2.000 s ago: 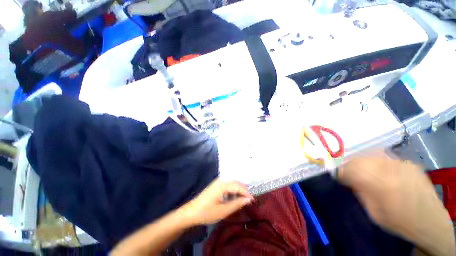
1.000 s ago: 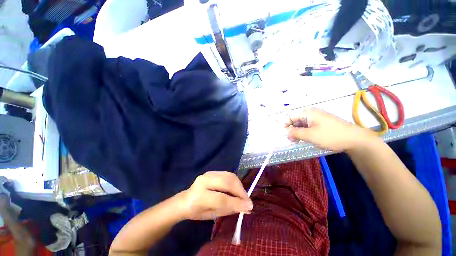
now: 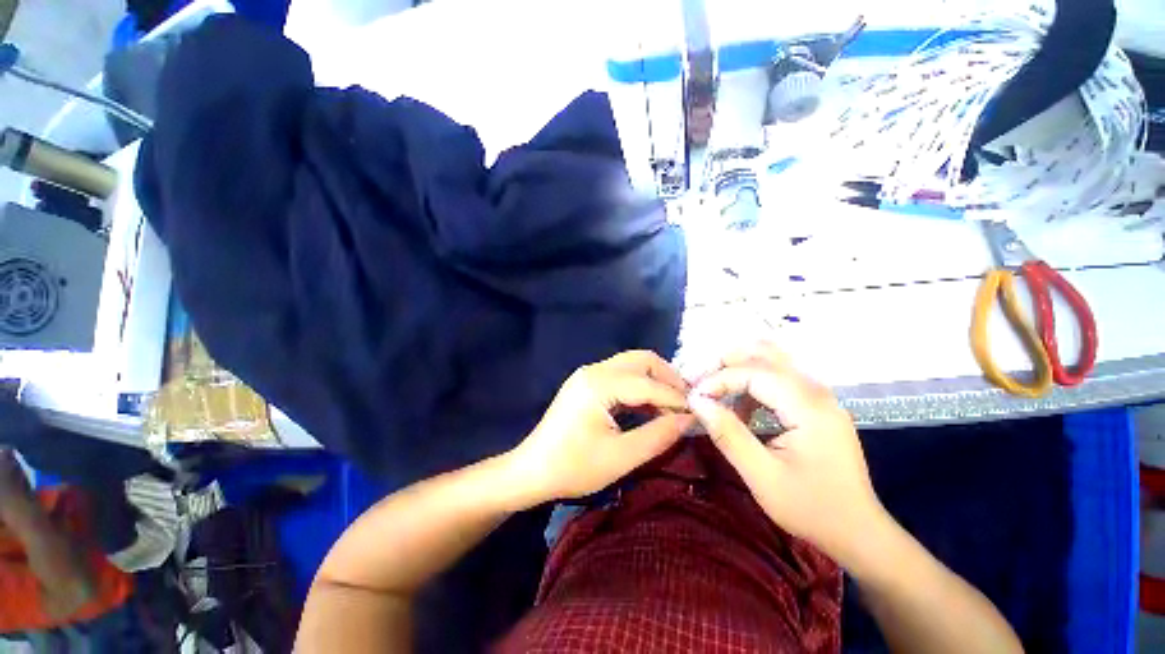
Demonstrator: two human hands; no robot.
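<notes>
My left hand and my right hand meet fingertip to fingertip at the table's front edge, above my lap. Both pinch a small pale bit of a white strip; the fingers hide most of it. The large dark navy cloth lies bunched left of my hands, its right edge near the needle area of the white sewing machine. Neither hand holds the cloth.
Scissors with yellow and red handles lie at the right. Behind them are small snips and a heap of white printed labels with a black band. Brown-taped board is at left. A person in orange shows lower left.
My left hand has moved up and right to meet my right hand, at the table edge. The strip stretched between them is now mostly hidden. The view has shifted, too.
</notes>
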